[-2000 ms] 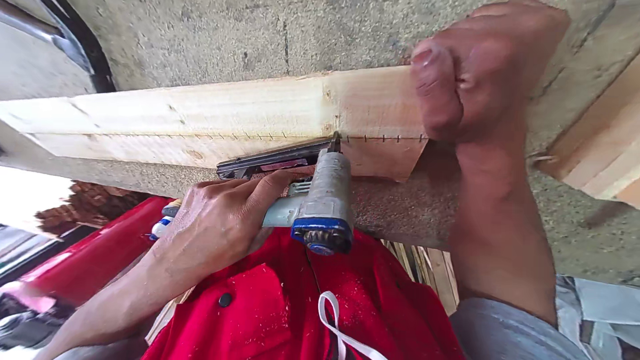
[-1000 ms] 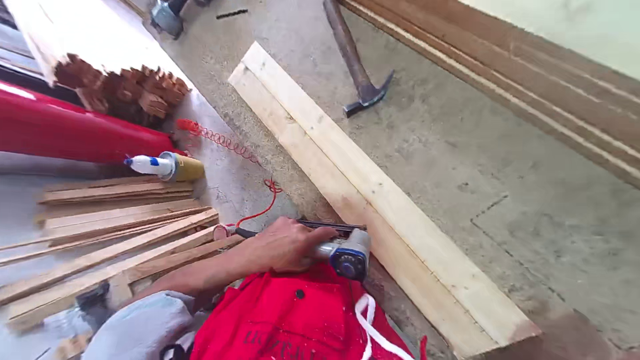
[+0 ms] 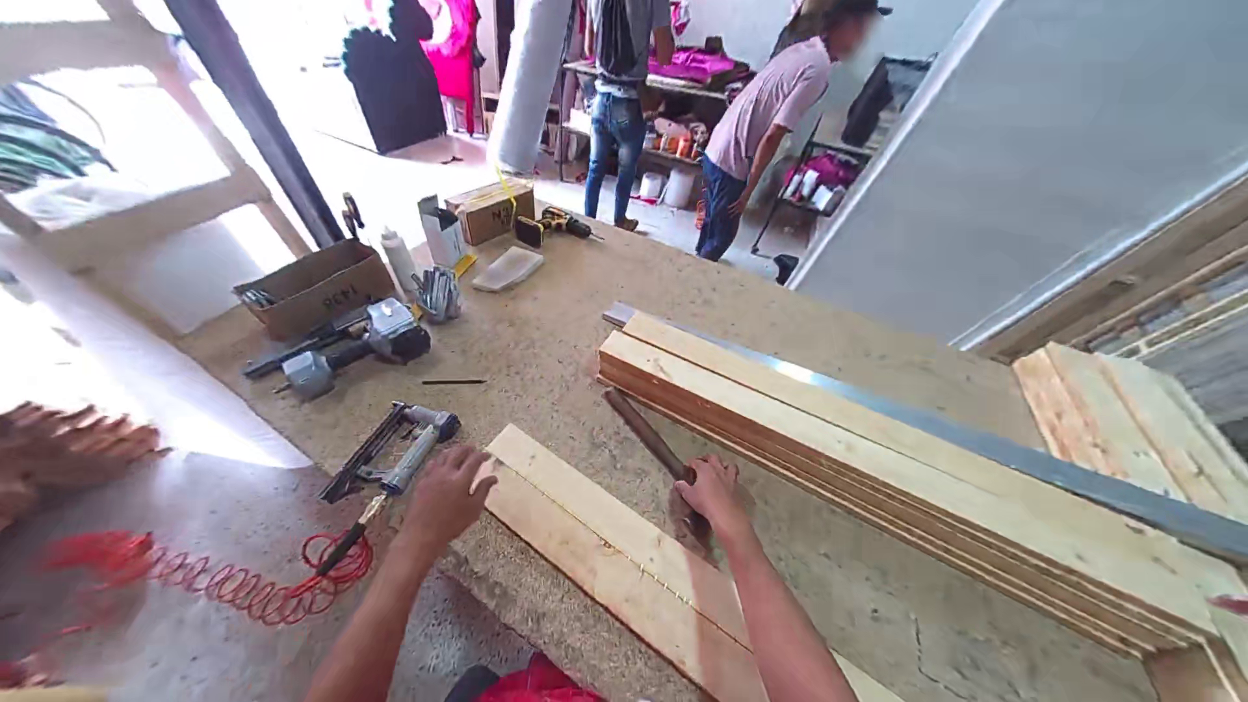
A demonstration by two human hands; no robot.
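My left hand [image 3: 450, 494] rests near the far left end of the joined wooden boards [image 3: 595, 546], fingers spread, with a pneumatic stapler [image 3: 400, 453] lying just left of it on the worktable. A line of staples runs along the boards' seam. My right hand [image 3: 715, 489] is on the wooden handle of a hammer [image 3: 648, 429], near its head, which the hand and wrist partly hide. The hammer lies between the joined boards and a stack of boards [image 3: 877, 478].
A second nail gun [image 3: 356, 346], a cardboard box [image 3: 322, 292] and a cordless drill [image 3: 556, 226] stand at the back left. A long metal straightedge [image 3: 877, 409] lies along the stack. A red coiled hose [image 3: 224, 585] hangs at the left. Two people [image 3: 616, 107] are beyond the table.
The stapler, earlier in my left hand, now lies on the table. My right hand, out of view one second ago, is now at the hammer. The view has swung up widely.
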